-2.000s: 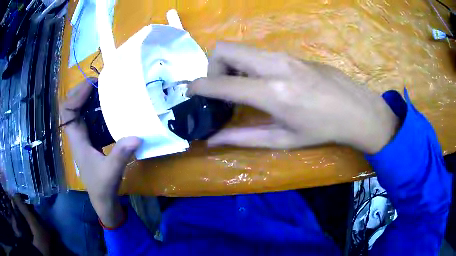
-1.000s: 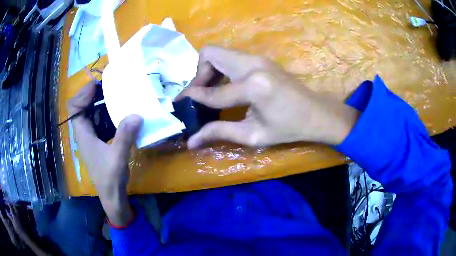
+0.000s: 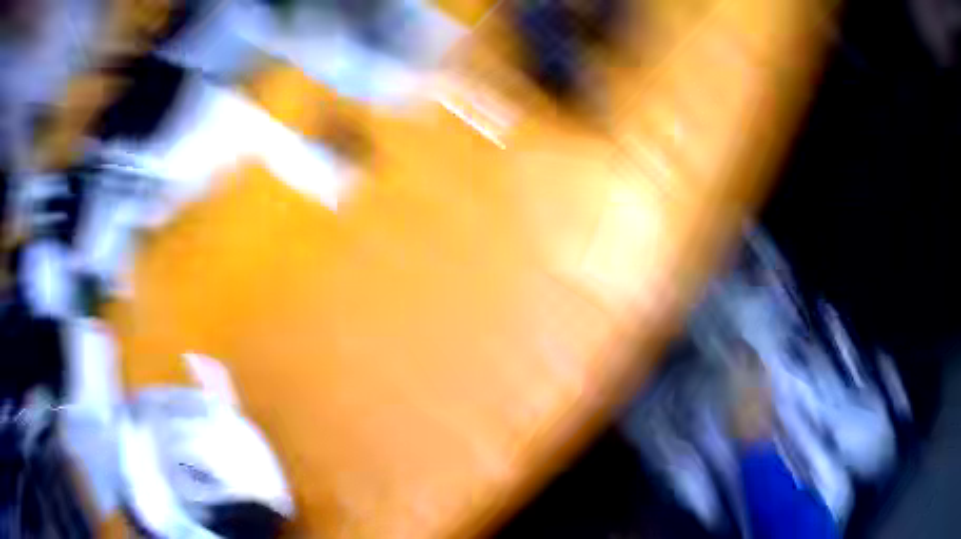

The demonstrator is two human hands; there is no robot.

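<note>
The whole view is heavily blurred. The white camera body housing (image 3: pixel 216 447) is at the lower left, with its antenna pointing up and a dark part at its lower edge. My left hand cannot be made out clearly; only a faint brownish patch shows beside the housing at the picture's edge. My right hand (image 3: pixel 750 395) is small and blurred at the lower right, above its blue sleeve, among pale covers below the table edge. Its fingers and anything in them cannot be told.
The orange tabletop (image 3: pixel 400 316) fills the middle, its edge running diagonally to the upper right. A blurred pile of white covers (image 3: pixel 843 421) lies below that edge. Blurred white and dark items line the left and top, with a dark object (image 3: pixel 564 42) at the top.
The view has swung and blurred. The housing now appears at the lower left. My right hand has left the housing and is over the pale pile beyond the table edge.
</note>
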